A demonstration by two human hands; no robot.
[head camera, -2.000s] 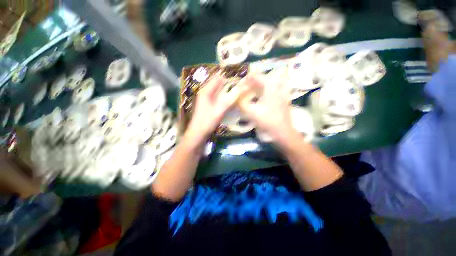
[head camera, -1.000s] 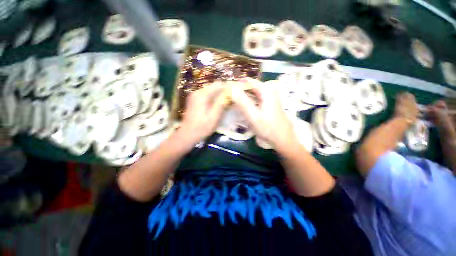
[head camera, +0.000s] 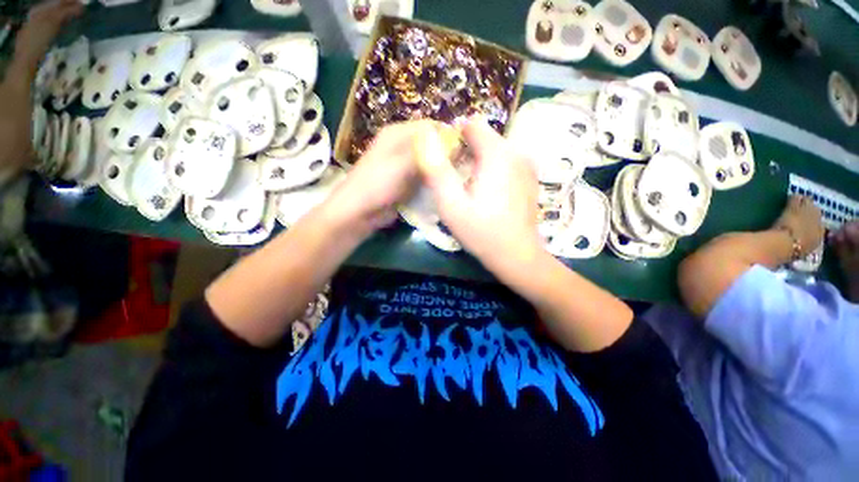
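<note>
My left hand and my right hand meet at the near edge of the parts box, fingers bent together with pale yellow finger cots on some tips. The box holds a heap of shiny gold, copper and purplish pieces. A cream-white plastic cover shows partly below and between my hands; whether they grip it or a small piece between the fingertips is hidden.
Covers are heaped left and right of the box. More covers with reddish fittings lie in a row beyond. At right, a neighbouring worker's arm rests by a blue-marked white sheet. Another person's arm enters far left.
The view has shifted and become sharper, showing more of the near side. My hands stay together at the box. Another person's arm now shows at far left.
</note>
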